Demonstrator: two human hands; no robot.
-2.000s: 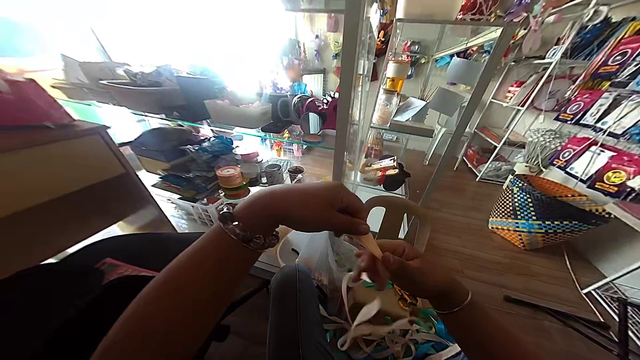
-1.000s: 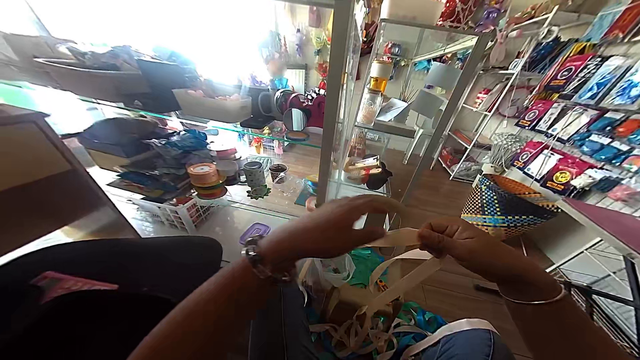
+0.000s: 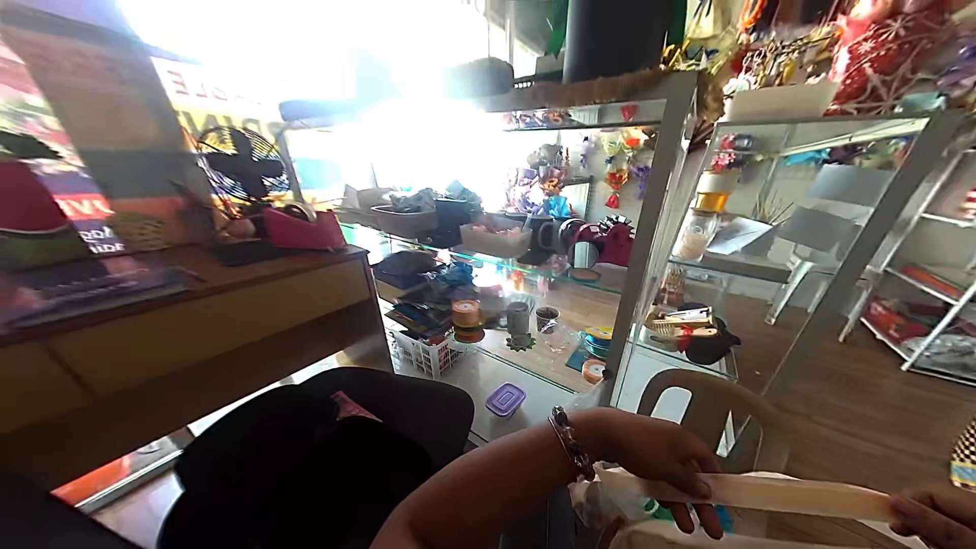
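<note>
A flat cream-coloured strip, like ribbon, runs sideways near the lower right. My left hand, with a metal bracelet on its wrist, holds the strip between thumb and fingers. At the right edge, my right hand pinches the strip's other part and is partly cut off by the frame. The stretch between the hands looks nearly straight. Under my left hand lies part of a clear plastic bag with green and blue material, mostly hidden.
A glass display shelf with ribbon spools stands ahead. A brown plastic chair is beyond my hands. At left are a wooden desk and a dark chair. A purple-lidded container sits low in the shelf.
The view has swung left, bringing in the desk and fan. My hands are now farther apart, with the strip stretched between them; two seconds ago they were close together.
</note>
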